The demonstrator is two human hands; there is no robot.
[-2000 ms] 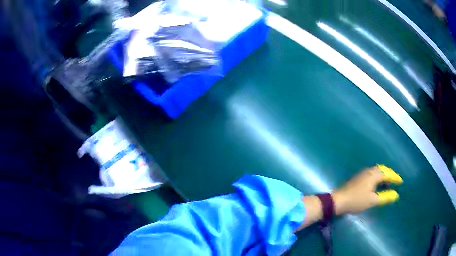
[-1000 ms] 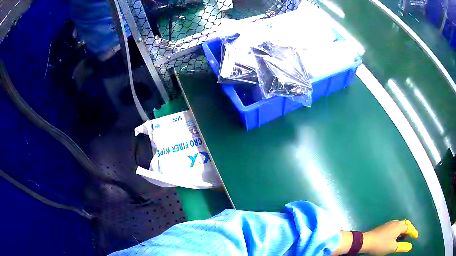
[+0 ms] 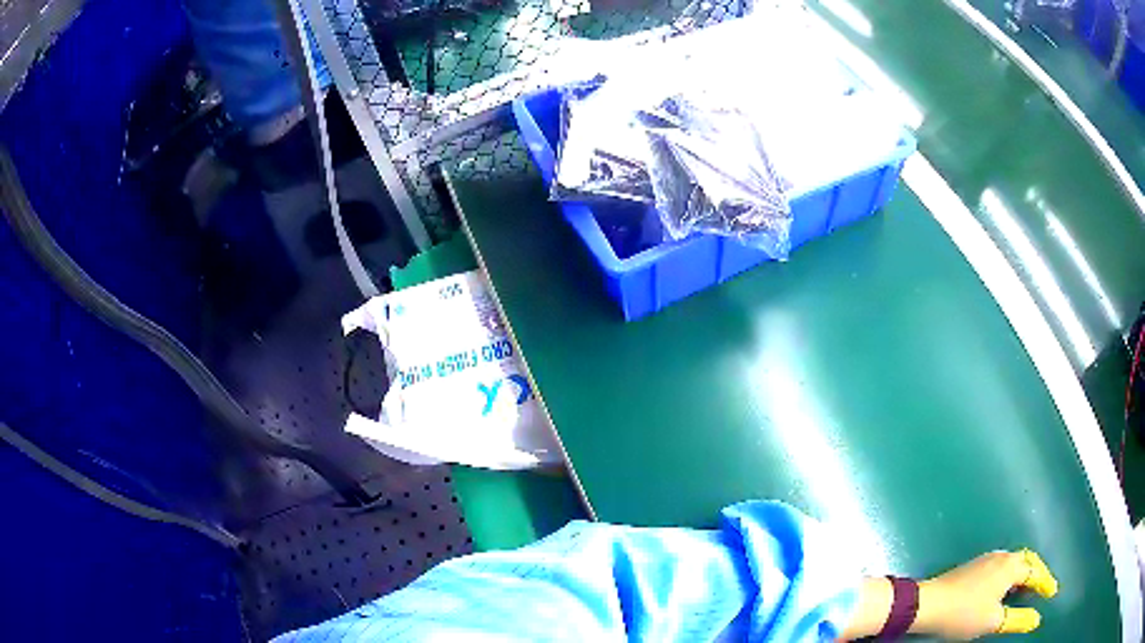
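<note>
My left hand (image 3: 986, 595) is at the lower right, low over or resting on the green bench (image 3: 678, 415). Yellow finger cots (image 3: 1032, 575) cover two fingertips, which are apart with nothing visible between them. A dark red wrist strap (image 3: 900, 608) and a light blue sleeve (image 3: 703, 580) show behind the hand. My right hand is not in view. A blue parts bin (image 3: 703, 279) stands further up the bench. Crinkled clear bags (image 3: 722, 176) with grey contents lie over its near side, and a bright white pile (image 3: 816, 107) fills the rest.
A white wipes bag (image 3: 446, 364) hangs or lies beside the bench's left edge. A wire-mesh rack (image 3: 427, 75) stands behind it. Cables or hoses (image 3: 151, 333) run over the perforated floor (image 3: 339, 502). A person's blue-clothed leg (image 3: 251, 63) is top left. A white rail (image 3: 1005, 270) borders the bench.
The view has swung left and steadied, so bin, bag and hand sit further right in it. The rack, floor and leg have come clearly into view. The hand's finger pose looks much the same.
</note>
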